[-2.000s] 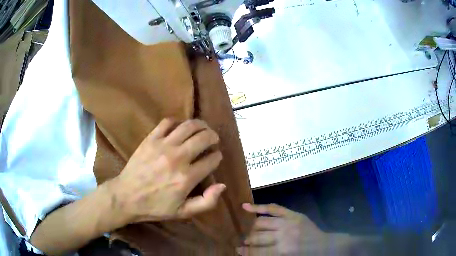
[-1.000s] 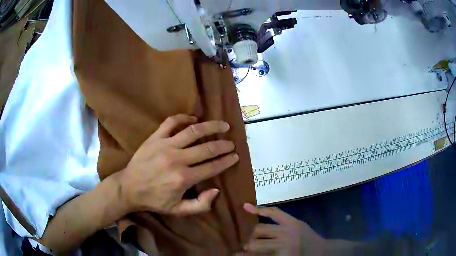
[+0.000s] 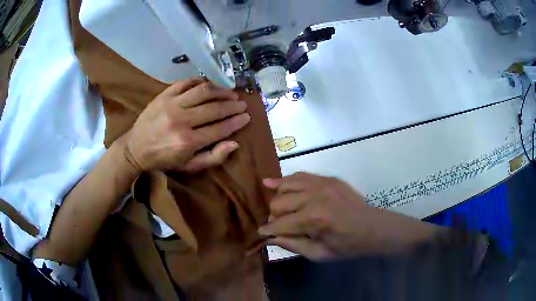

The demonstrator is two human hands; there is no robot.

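A brown fabric panel (image 3: 253, 141) lies under the needle area (image 3: 241, 82) of the white sewing machine and hangs over the table's front edge. My left hand (image 3: 188, 126) lies on the panel just in front of the presser foot, fingers spread slightly, palm down. My right hand (image 3: 311, 211) holds the panel's right edge between thumb and fingers near the table front. White fabric (image 3: 41, 135) lies left of the brown panel. A folded brown flap (image 3: 170, 206) sticks up below my left wrist.
The white ribbed knob (image 3: 272, 80) and a black jointed attachment (image 3: 305, 47) are right of the needle. The white table (image 3: 376, 88) has a printed scale along its front edge. A blue crate (image 3: 485, 214) is below right. Thin cables (image 3: 523, 117) hang at the far right.
Both hands have moved up toward the machine with the brown panel, which has fed forward. More of its lower folds show. The right hand is now over the table edge.
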